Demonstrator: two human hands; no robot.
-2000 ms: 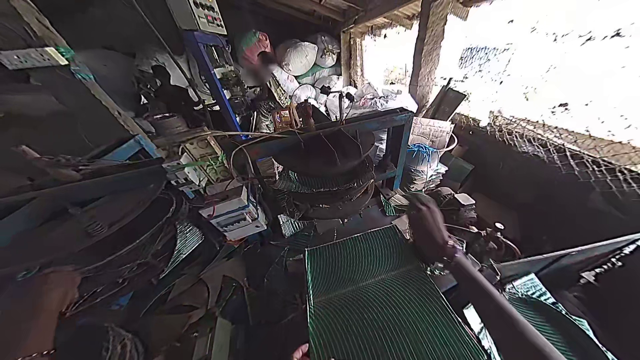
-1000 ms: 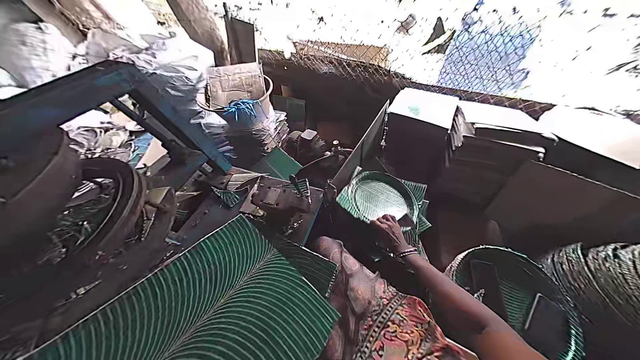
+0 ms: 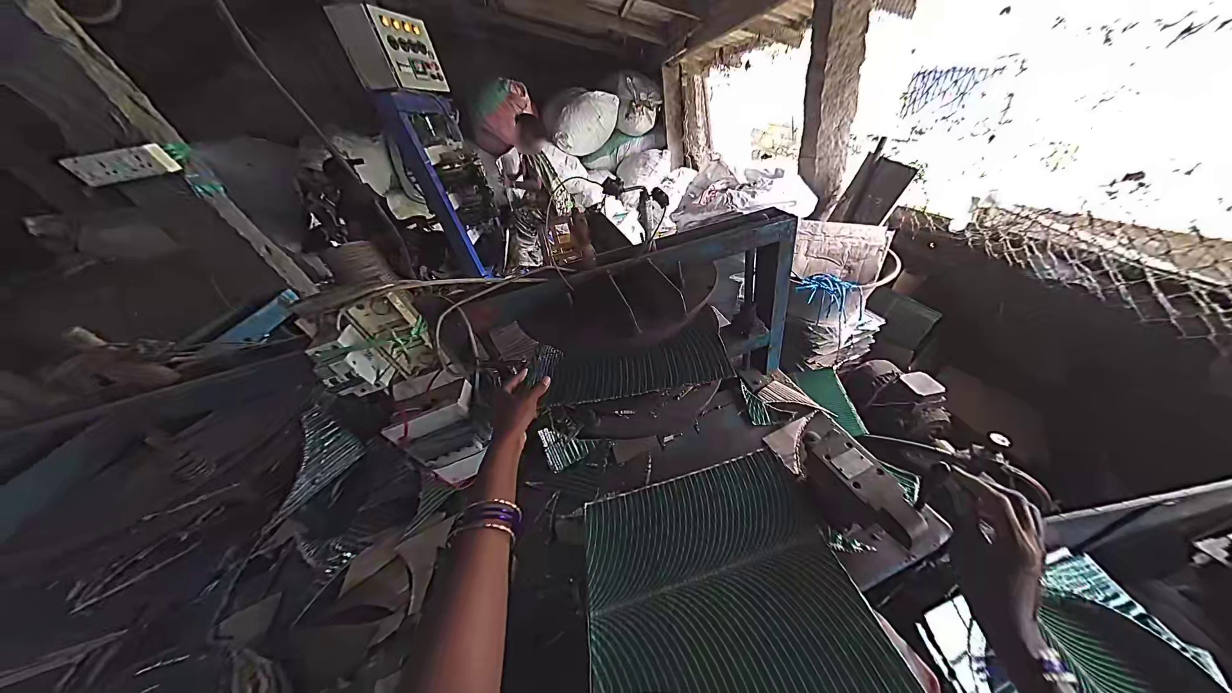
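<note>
My left hand (image 3: 518,402) reaches forward, thumb and fingers apart, to the left edge of a green striped sheet (image 3: 640,366) under the dark round part (image 3: 626,298) of a blue metal press frame (image 3: 775,279). Whether its fingertips grip the sheet is unclear. At the right, my right hand (image 3: 1001,529) is curled at the end of a dark lever or handle (image 3: 938,481) beside a metal block (image 3: 857,476); its grip is partly hidden. Between my arms lies a large green leaf-patterned sheet (image 3: 712,577). Another green sheet (image 3: 1107,616) lies below my right hand.
Offcuts (image 3: 375,577) are heaped at the left, near a white open box (image 3: 438,423). A control box (image 3: 390,48) tops a blue stand, with a person (image 3: 529,183) behind. A bucket (image 3: 837,279), a pressure gauge (image 3: 999,440) and stuffed sacks (image 3: 582,120) are farther back.
The view has swung back left from the round green tray at the right. My right hand, at that tray a second ago, is now by the lever. My left hand now extends toward the press.
</note>
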